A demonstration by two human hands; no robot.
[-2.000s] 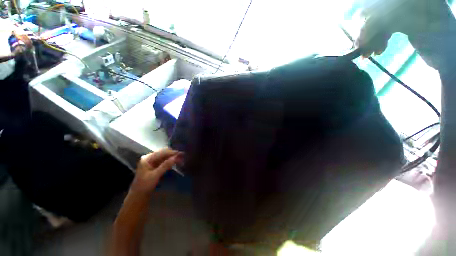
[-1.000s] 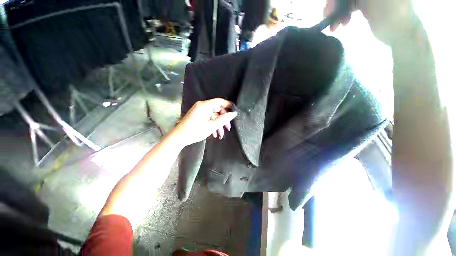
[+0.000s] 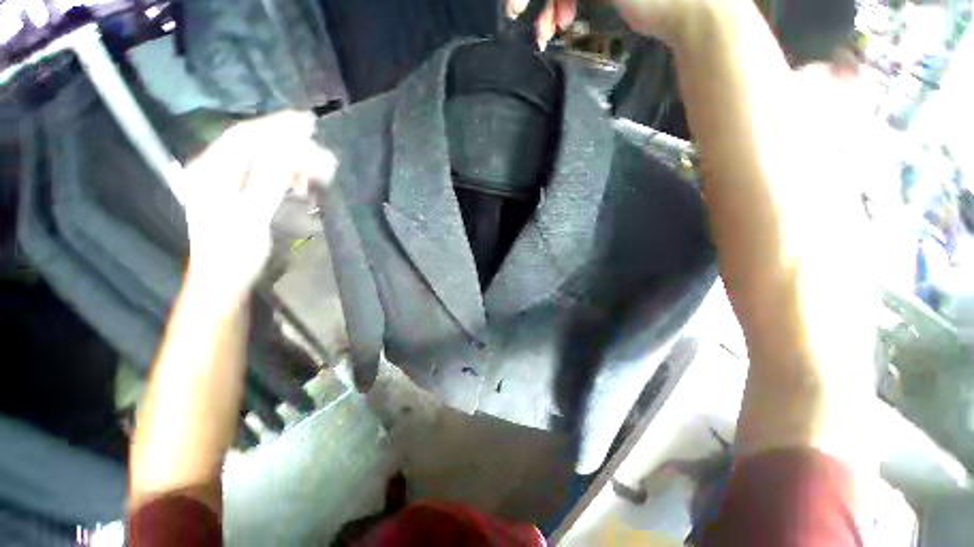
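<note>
A dark grey suit jacket (image 3: 427, 230) hangs upright in front of me, with wide lapels, an open neck showing the dark lining, and small dark marks at the lower front. My right hand (image 3: 547, 19), partly cut off by the top edge, grips the black hanger (image 3: 520, 30) above the collar. My left hand (image 3: 251, 171) is raised beside the jacket's shoulder on the left, blurred and overexposed. Its fingertips are at the shoulder edge; whether they hold cloth or the bar behind is not clear. One sleeve hangs down below it.
A pale metal rail bar (image 3: 134, 107) slants down to my left hand. Dark grey jackets (image 3: 80, 214) hang at the left. More dark garments hang behind at the top. A pale surface (image 3: 310, 470) is at the lower left, and a bright white one (image 3: 684, 427) at the lower right.
The view has turned from the table to the rails. The jacket now hangs nearer the middle, its front facing me. My left hand has moved from the lapel to the shoulder side.
</note>
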